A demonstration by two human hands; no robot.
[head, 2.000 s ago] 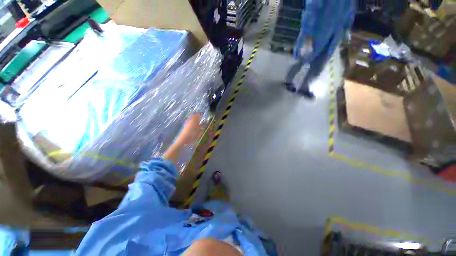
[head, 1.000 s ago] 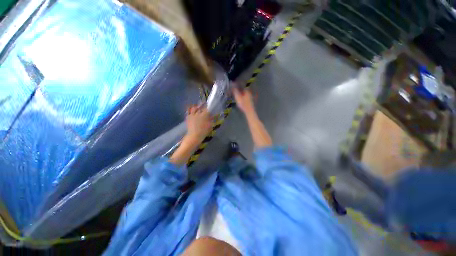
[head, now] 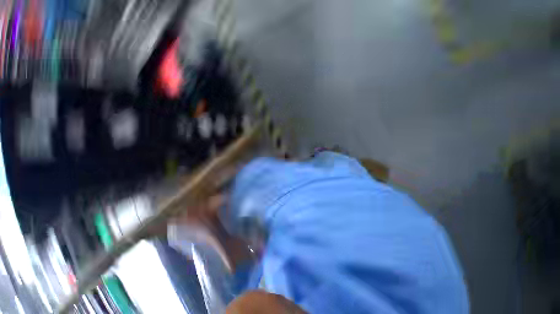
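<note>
The picture is strongly blurred. A brown cardboard board shows edge-on, running diagonally from the lower left to the centre. My right sleeve reaches left across my body, and my right hand appears as blurred skin at the cuff, close to the board's near side. More skin just below seems to be my left hand or forearm, partly hidden by the right sleeve. The fingers of both hands are too blurred to read. Shiny clear film of the wrapped load shows at the bottom, below the hands.
Black stacked goods with white labels stand beyond the board at the left, with a red item near them. Yellow-black floor tape runs up from the centre. Grey floor and yellow tape corners lie at the right.
The view has swung, so the wrapped load's blue top has largely left the picture. My right arm has moved from over the floor tape to across my body, beside the cardboard.
</note>
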